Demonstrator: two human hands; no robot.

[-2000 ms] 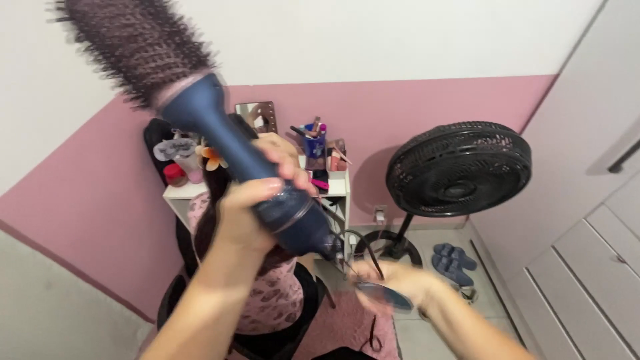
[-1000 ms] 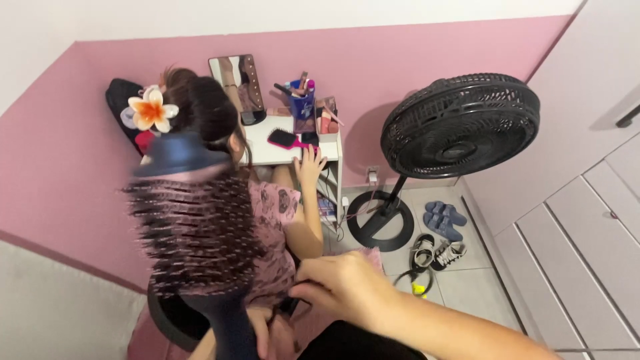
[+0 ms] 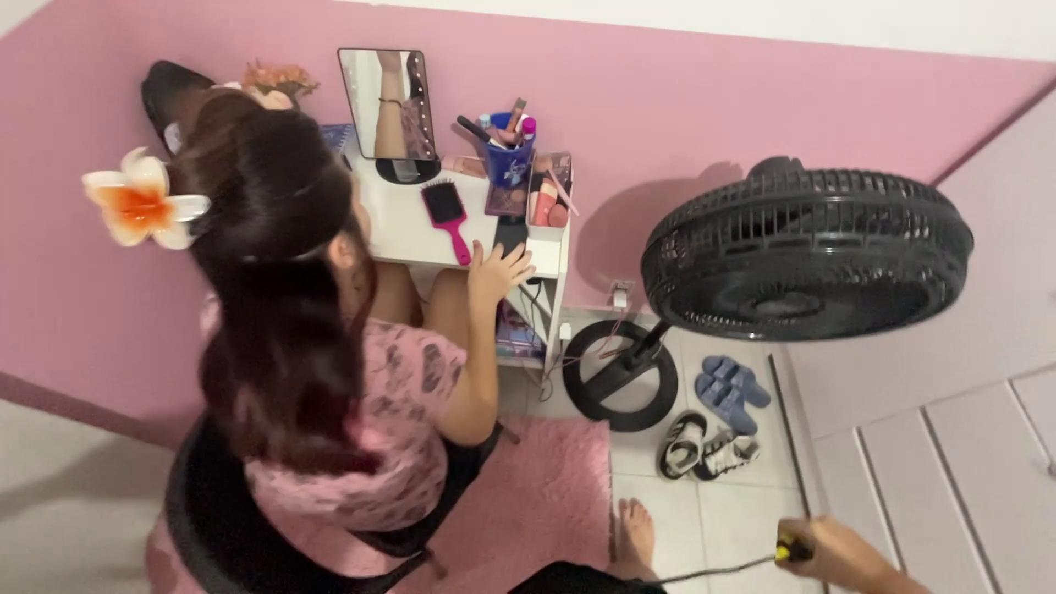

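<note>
At the lower right, my right hand [image 3: 837,549] is closed around a small dark object with a yellow part [image 3: 794,546], probably a plug or socket; a black cord [image 3: 718,571] runs left from it. My left hand is out of view. A seated person [image 3: 396,412] with long dark reddish hair [image 3: 289,355] faces the white desk [image 3: 396,223]. An orange-and-white flower hair clip [image 3: 144,202] sits at the back of the head. This person's hand [image 3: 499,272] rests at the desk's front edge, near a pink paddle brush [image 3: 447,216].
A mirror [image 3: 388,103] reflecting a forearm, a blue cup of cosmetics [image 3: 509,157] and a makeup box [image 3: 549,202] stand on the desk. A black pedestal fan [image 3: 804,256] stands right, with slippers [image 3: 730,392] and sneakers [image 3: 683,445] below. A pink rug [image 3: 536,487] lies beside the chair [image 3: 214,511].
The blue round hot-air brush, held in my left hand earlier, has left the view. My right hand has moved to the lower right and now holds the small dark object on the cord.
</note>
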